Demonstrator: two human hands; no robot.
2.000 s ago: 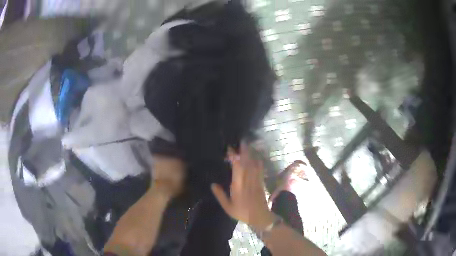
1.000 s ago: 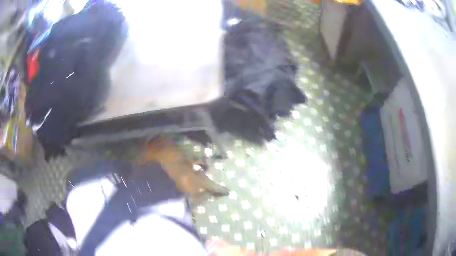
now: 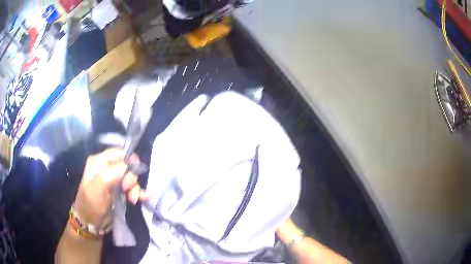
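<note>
The garment hangs between my hands in front of me, with its pale inside outward and dark narrow strips crossing it. Black cloth shows at its upper left. My left hand is closed on a pale edge of the garment at the left. My right hand is mostly hidden behind the garment's lower right; only the wrist and part of the hand show, so its fingers cannot be seen.
The grey pressing table spans the right, with an iron at its far right and a yellow cord above. A wooden block, a yellow object and cluttered items lie at upper left.
The view has turned from the patterned floor and pale stand to the pressing table. The garment is now raised in front of me, and both arms have come into view.
</note>
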